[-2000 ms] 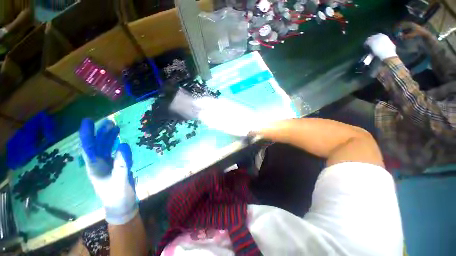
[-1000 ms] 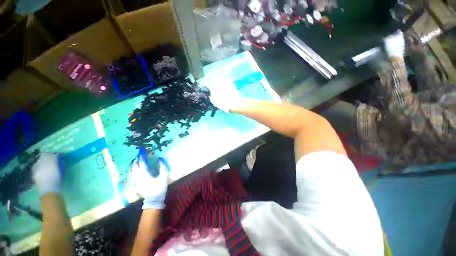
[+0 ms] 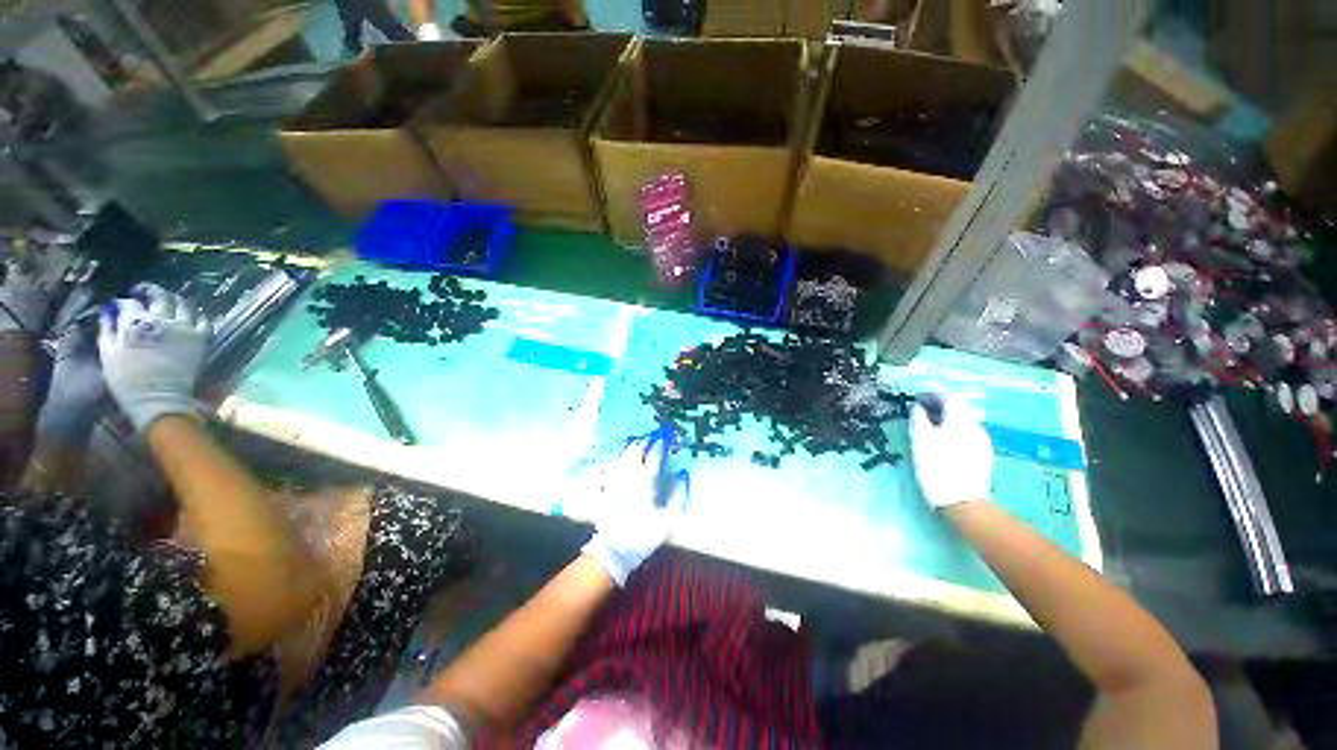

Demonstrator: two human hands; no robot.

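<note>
A heap of small black parts (image 3: pixel 777 384) lies on the turquoise mat (image 3: pixel 821 506) in front of me. Small silvery parts (image 3: pixel 865 396) lie at the heap's right side. My left hand (image 3: pixel 639 498), in a white glove with blue fingertips, is at the mat's near edge, just below the heap's left end. Whether it holds anything is too blurred to tell. My right hand (image 3: pixel 950 451), also gloved, is at the heap's right end with its fingers bent. Something dark shows at its fingertips, but I cannot tell whether it is held.
Open cardboard boxes (image 3: pixel 704 173) stand behind, with a pink-red card (image 3: pixel 669 227) and a blue bin (image 3: pixel 746 281). A metal post (image 3: pixel 1012 183) rises beside a clear bag (image 3: pixel 1034 301). Left are a hammer-like tool (image 3: pixel 378 393) and a neighbour's gloved hands (image 3: pixel 154 352). Metal profiles (image 3: pixel 1243 498) lie right.
The view has swung, so the heap now appears further right. My right hand remains by the heap's right end, my left by its near edge. The neighbour's hand has left the left mat.
</note>
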